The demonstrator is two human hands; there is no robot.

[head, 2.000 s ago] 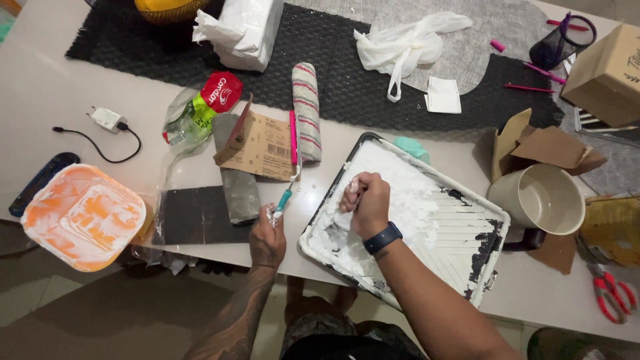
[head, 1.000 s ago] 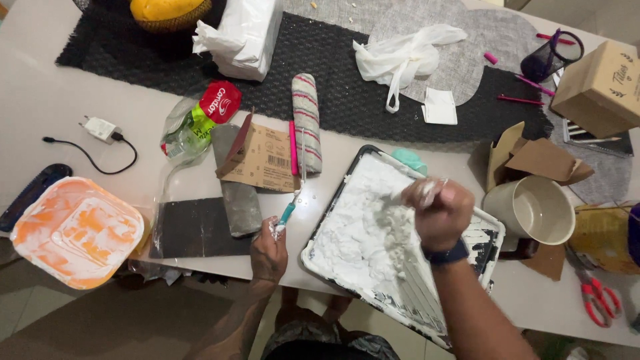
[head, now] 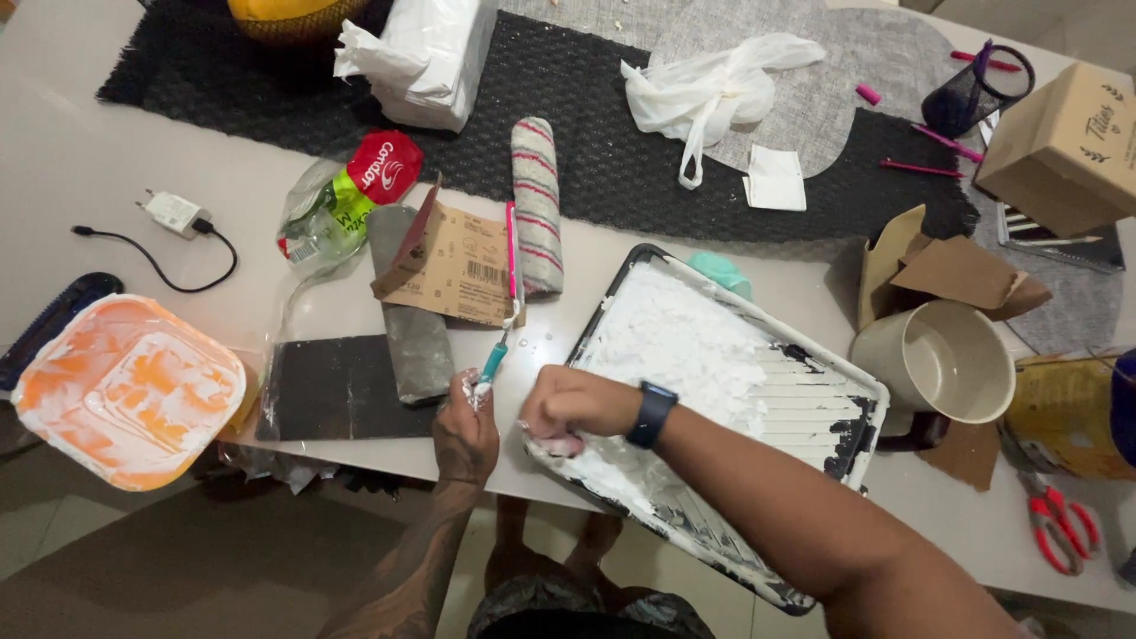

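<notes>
My left hand [head: 468,430], smeared with white, is closed around a small teal-handled tool [head: 493,362] with a thin shaft, near the table's front edge. My right hand [head: 559,408], with a dark watch on its wrist, is curled over the left side of a paint tray [head: 772,373]. White paste or paint [head: 679,342] covers much of the tray, and its ribbed slope shows at the right. Whether the right fingers hold something is hidden. Behind my left hand lies a striped paint roller sleeve [head: 536,209], beside an opened cardboard wrapper [head: 461,257].
An orange plastic container [head: 133,390] smeared with white is at the left. A grey block [head: 413,342], a plastic bottle [head: 342,209] and a charger [head: 175,213] lie behind. Right of the tray are a beige mug [head: 950,364], a cardboard box [head: 1056,146] and red-handled scissors [head: 1062,532].
My right hand has moved from over the middle of the tray to its left edge. The white layer reaches over less of the tray's near part than one second ago. My left hand keeps the teal-handled tool.
</notes>
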